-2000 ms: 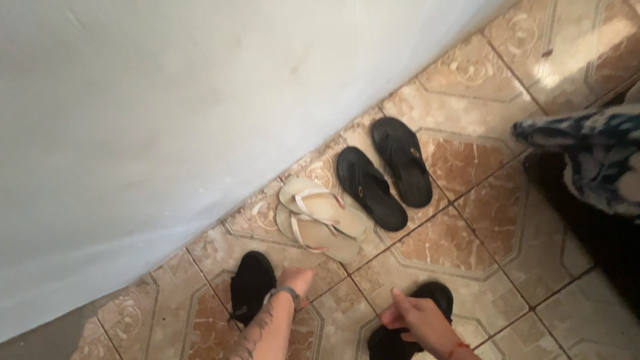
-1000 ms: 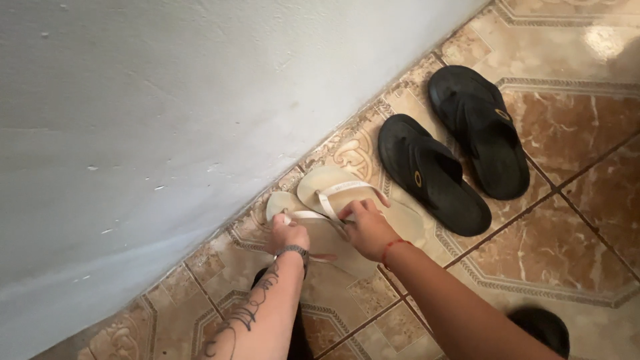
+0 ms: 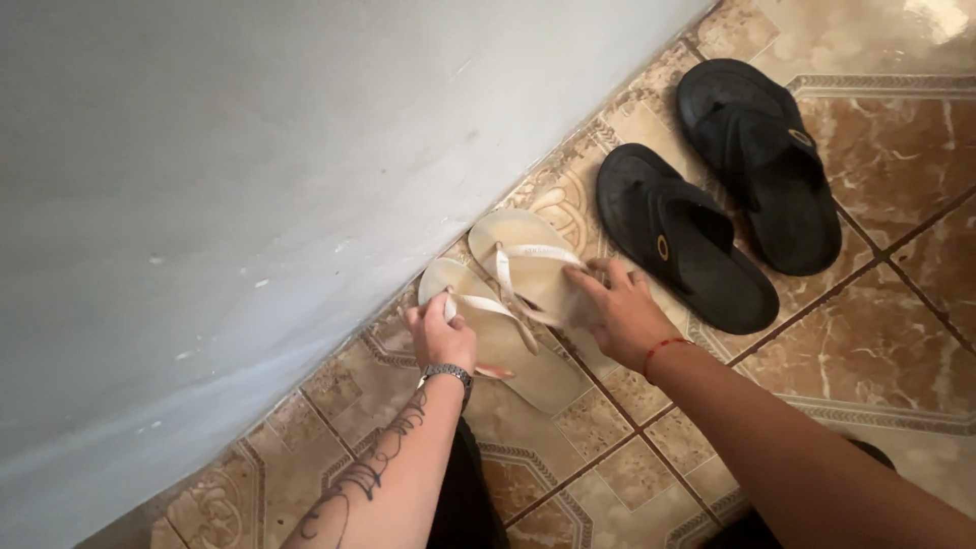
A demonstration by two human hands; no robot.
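Observation:
Two cream flip-flops with white straps lie side by side on the tiled floor near the wall. My left hand (image 3: pixel 442 332), with a dark metal watch at its wrist, pinches the strap of the left cream flip-flop (image 3: pixel 526 374) near the toe post. At the right cream flip-flop (image 3: pixel 526 229), my right hand (image 3: pixel 621 309) has its fingers spread over the side of the strap; whether it grips the sandal cannot be told. A red bracelet circles that wrist.
A black thong sandal (image 3: pixel 732 286) lies right of the cream pair, with a second black sandal (image 3: pixel 797 221) beyond it. The pale wall (image 3: pixel 267 191) runs diagonally along the left. My dark-clad leg (image 3: pixel 465 496) shows at the bottom.
Both hands have come from above the floor to the cream flip-flops. The cream pair overlapped a second ago; now its two sandals lie more apart. The view has moved closer.

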